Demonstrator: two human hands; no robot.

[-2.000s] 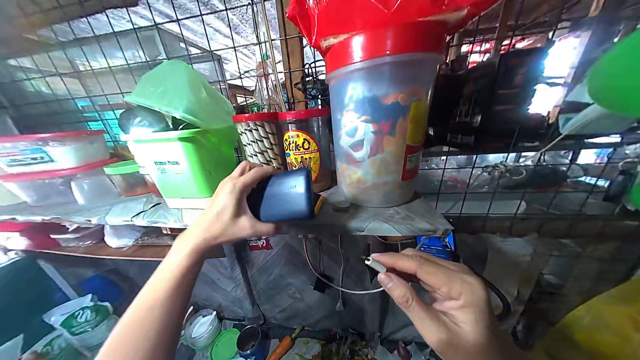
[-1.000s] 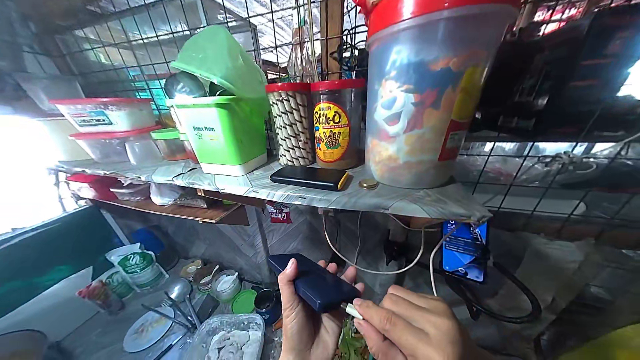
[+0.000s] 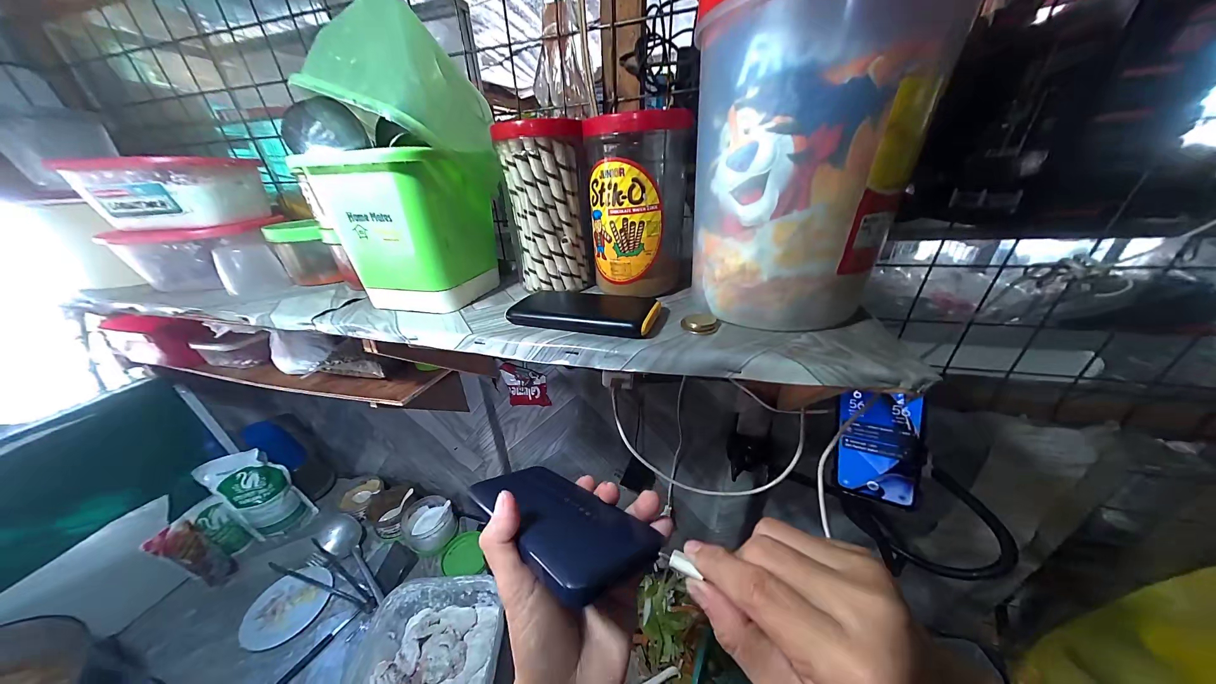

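A dark blue power bank (image 3: 575,537) lies in my left hand (image 3: 560,608), the thumb on its near left side and the fingertips behind it. Close to its right end, my right hand (image 3: 807,608) pinches a white cable plug (image 3: 684,565) between thumb and fingers; whether the plug touches the power bank cannot be told. A black power bank (image 3: 584,313) with a yellow end rests on the shelf above. To the right, below the shelf, a phone (image 3: 882,446) with a lit screen stands upright near a white cable (image 3: 708,492).
The shelf (image 3: 427,331) holds a green bin (image 3: 408,228), two red-lidded jars (image 3: 632,204), a big plastic tub (image 3: 798,171) and food containers (image 3: 171,199). Below at left are a plate (image 3: 285,608), utensils, a tub of white dough-like pieces (image 3: 437,636) and leafy greens (image 3: 665,617).
My left hand has lowered from the shelf with the blue power bank, uncovering the black one. My right hand has brought the plug close to the blue one's end. The view has shifted.
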